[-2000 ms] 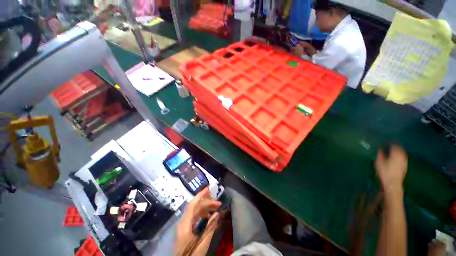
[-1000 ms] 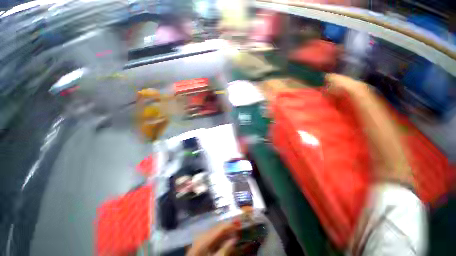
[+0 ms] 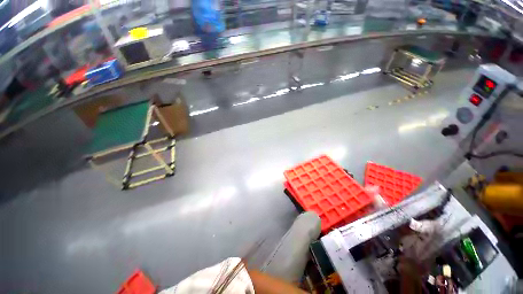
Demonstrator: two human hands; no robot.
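The white-edged machine (image 3: 344, 244) is at the lower right. Its fixture (image 3: 444, 278), with pale tabs around a reddish centre, is partly cut off by the bottom edge. A bright green part (image 3: 470, 254) lies on the black plate. My left forearm and white sleeve cross the bottom edge; my left hand is out of the picture. A blurred brown shape over the machine may be my right hand, but its fingers and anything held cannot be made out.
Red gridded trays (image 3: 330, 192) sit low beside the machine, with another red tray (image 3: 394, 182) behind. A red piece (image 3: 137, 283) is at bottom left. A green-topped stand (image 3: 121, 127), a control panel (image 3: 483, 95) and a yellow unit (image 3: 504, 196) surround the grey floor.
The view has swung left. The machine has shifted to the lower right, and the bench with its tray stack has left the picture. My right hand no longer shows on the stack.
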